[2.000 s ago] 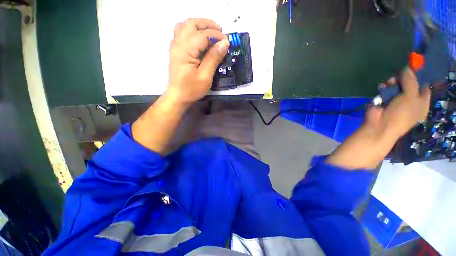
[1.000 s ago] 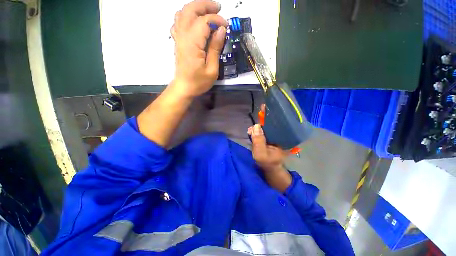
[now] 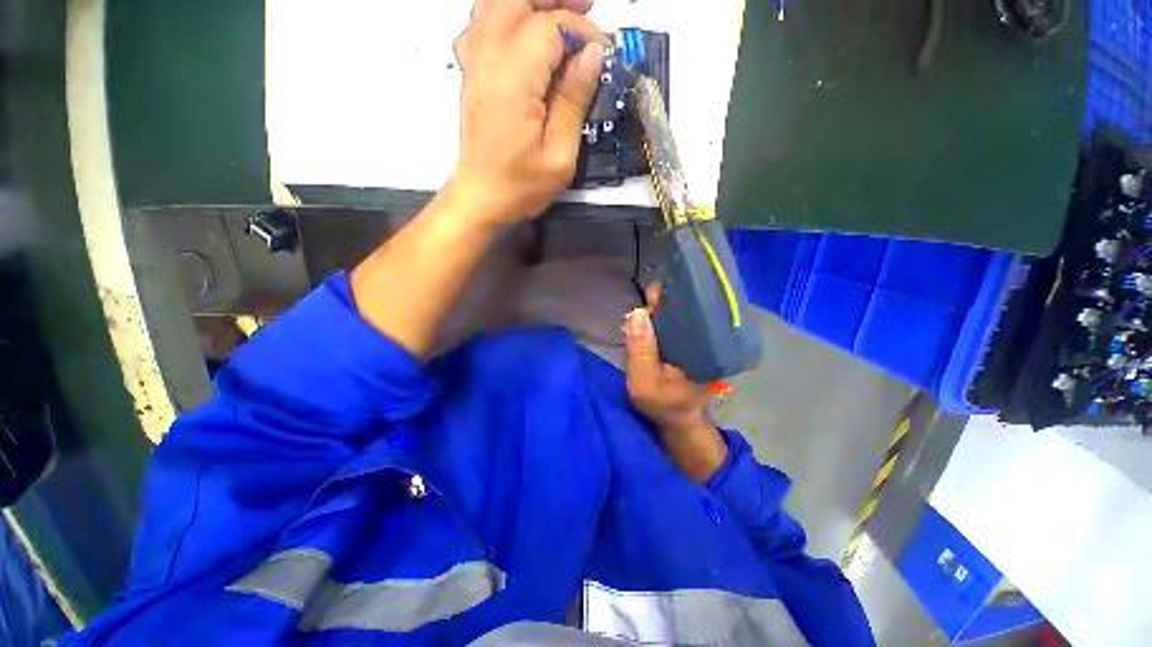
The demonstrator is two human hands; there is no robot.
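A black module (image 3: 614, 162) with a bright blue component at its top edge lies on the white work sheet (image 3: 360, 101). My left hand (image 3: 524, 114) is over the module's left side, thumb and index finger pinching a small blue item, perhaps a wire, by the blue component. My right hand (image 3: 668, 379) holds the grey soldering gun (image 3: 705, 297) by its orange-trimmed grip. The gun's metal front reaches up to the module near the blue component. Its exact contact point is too small to tell.
The green bench top (image 3: 884, 139) lies around the sheet. Blue bins (image 3: 872, 297) stand below the bench's right edge. A dark tray of modules (image 3: 1112, 303) is at the far right, above a white surface (image 3: 1074, 506). A cream-painted rail (image 3: 108, 253) runs down the left.
The soldering gun came from the far right to the module in my right hand. Since one second ago it has tilted more upright. The bench view has shifted slightly right and up.
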